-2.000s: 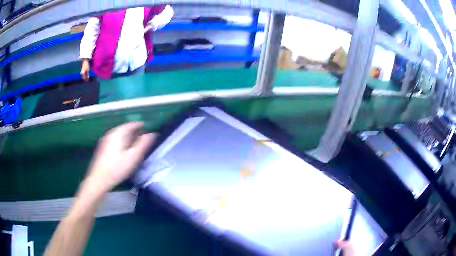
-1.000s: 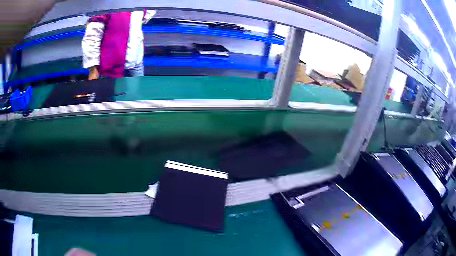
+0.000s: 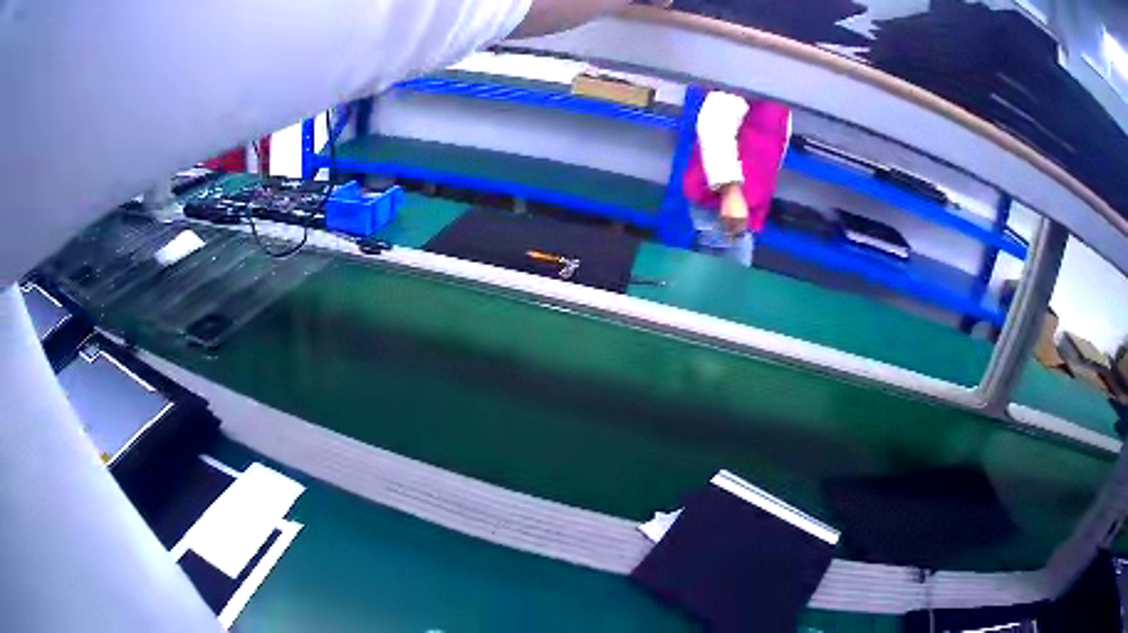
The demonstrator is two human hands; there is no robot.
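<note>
A white sleeve fills the upper left, and the bare wrist or hand at its end, apparently my left hand (image 3: 575, 12), is cut off by the top edge; its fingers cannot be made out. My right hand is not visible. A black sheet (image 3: 742, 563) with a white band along its top edge lies over the ribbed pale rail and green bench. A white sheet piece (image 3: 247, 513) lies on black material at the lower left. A silver-grey panel (image 3: 114, 402) on black trays is partly behind white cloth.
The ribbed rail (image 3: 408, 480) borders the green conveyor (image 3: 520, 383), which holds another black sheet (image 3: 922, 507). An overhead shelf edge (image 3: 866, 80) carries black sheets. Across stand a blue bin (image 3: 363, 210), a black mat (image 3: 532, 241) with an orange-handled tool, blue racks and a person (image 3: 755, 155). Posts stand right.
The view has swung left, so the bench items appear further right. The large panel seen two seconds ago is no longer in front. A white sleeve now reaches up across the upper left.
</note>
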